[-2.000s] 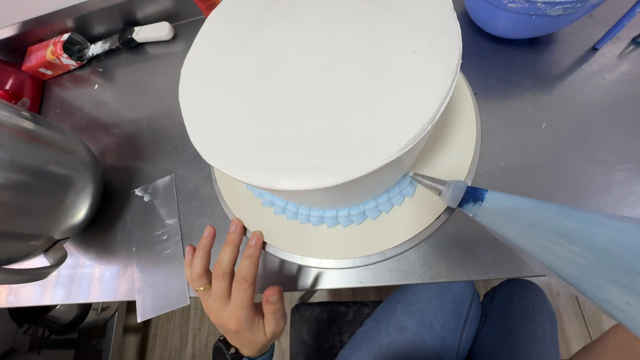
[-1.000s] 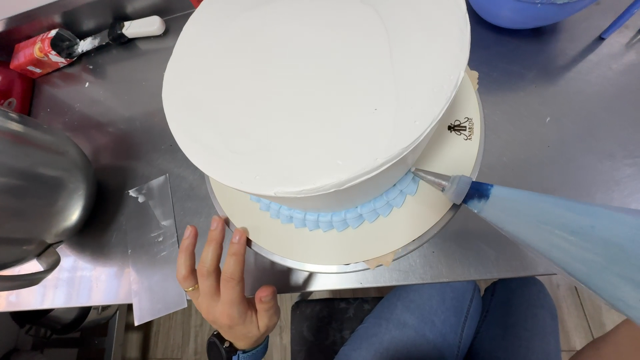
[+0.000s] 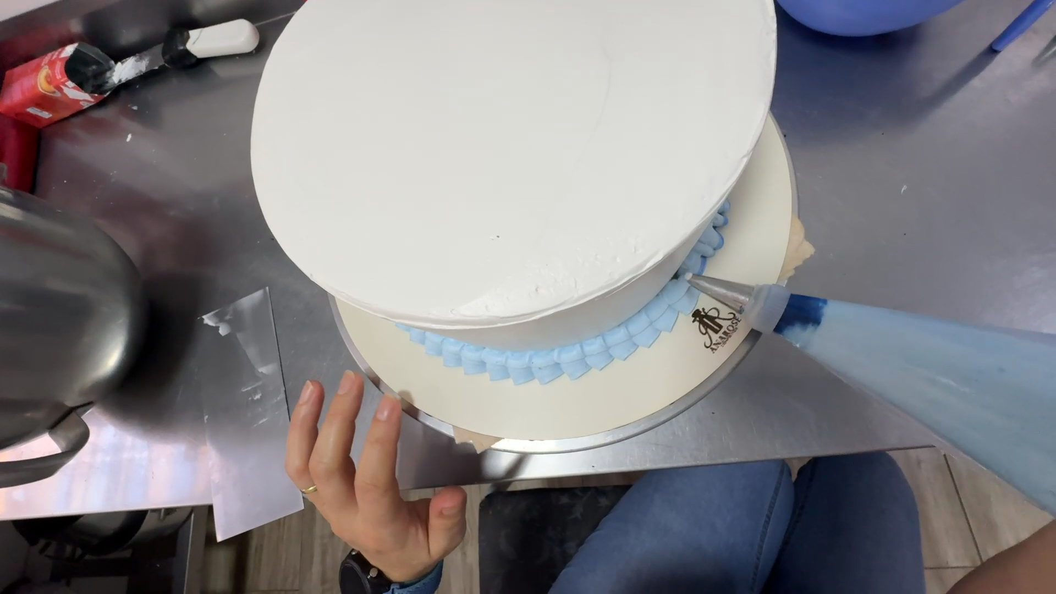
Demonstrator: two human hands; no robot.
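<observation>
A tall round cake with smooth white frosting (image 3: 511,157) stands on a cream cake board (image 3: 544,417) on a round metal turntable. Pale blue piped ruffles (image 3: 544,363) run round its base. The metal nozzle (image 3: 718,289) of a piping bag of blue cream (image 3: 924,363) meets the ruffle at the right of the base. My right hand is outside the view; only part of the forearm shows at lower right. At the turntable's near left edge, my left hand (image 3: 375,470) has its fingers spread, the fingertips at the rim, holding nothing.
A steel mixing bowl with a handle (image 3: 58,322) stands at left beside a clear plastic sheet (image 3: 247,421) overhanging the table edge. A white-handled spatula (image 3: 219,40) lies in a red carton (image 3: 54,87) at upper left. A blue bowl (image 3: 866,12) is at upper right.
The cake and board have turned: the board's printed logo, seen farther up the right side one second ago, is now beside the nozzle. Blue ruffle now shows beyond the nozzle too.
</observation>
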